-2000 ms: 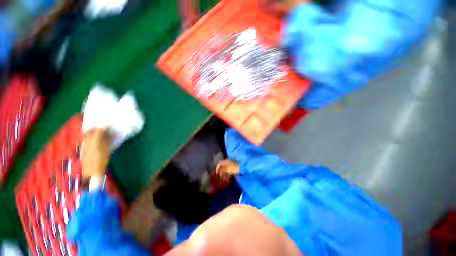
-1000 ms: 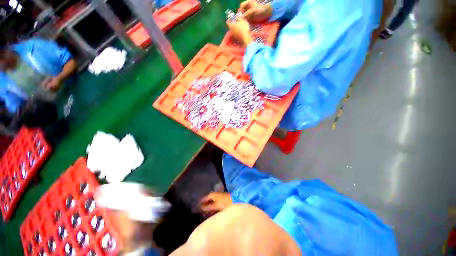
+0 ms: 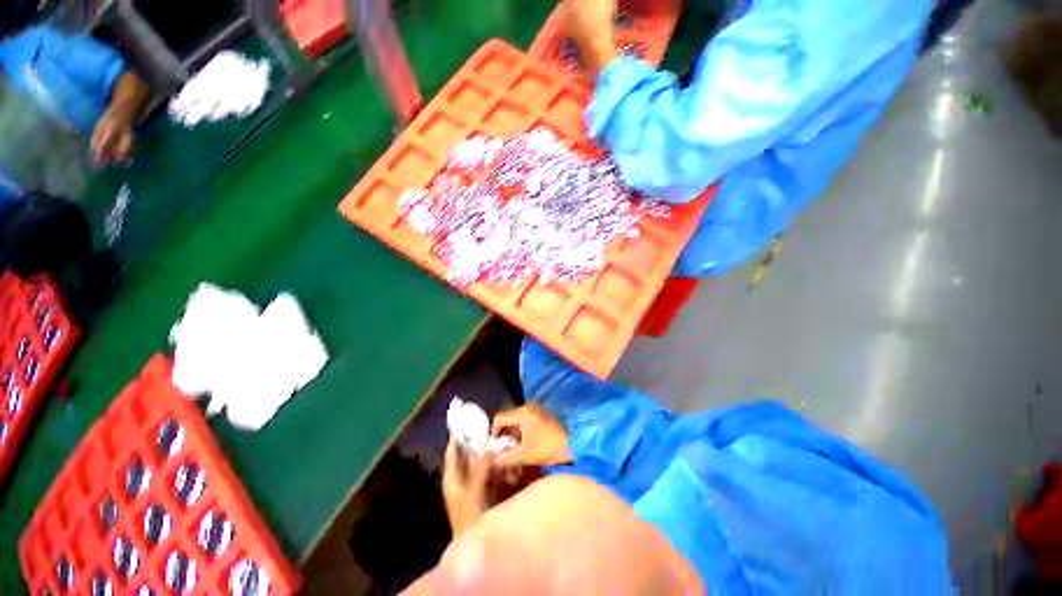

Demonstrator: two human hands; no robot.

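Note:
My left hand [image 3: 466, 487] is raised over my lap with its fingers on a small crumpled white cloth [image 3: 468, 426]. My right hand [image 3: 536, 438] meets it from the right, its fingertips closed on a pale edge of the cloth. A metal part inside the cloth cannot be made out. At lower left, a red-orange compartment tray [image 3: 99, 475] holds several shiny silver parts, one per pocket, with its upper left pockets bare. A larger crumpled white cloth [image 3: 247, 355] lies beside it.
A tray [image 3: 600, 338] with a heap of loose parts [image 3: 524, 210] juts over the green bench's edge [image 3: 402, 431]. A blue-sleeved person [image 3: 745, 105] works behind it. Another person [image 3: 70, 93] is at upper left. Another filled tray [image 3: 29, 349] lies at far left.
My left hand has come from the parts tray to my lap with the small cloth, and now meets my right hand. The neighbour's hands have moved over the small far tray.

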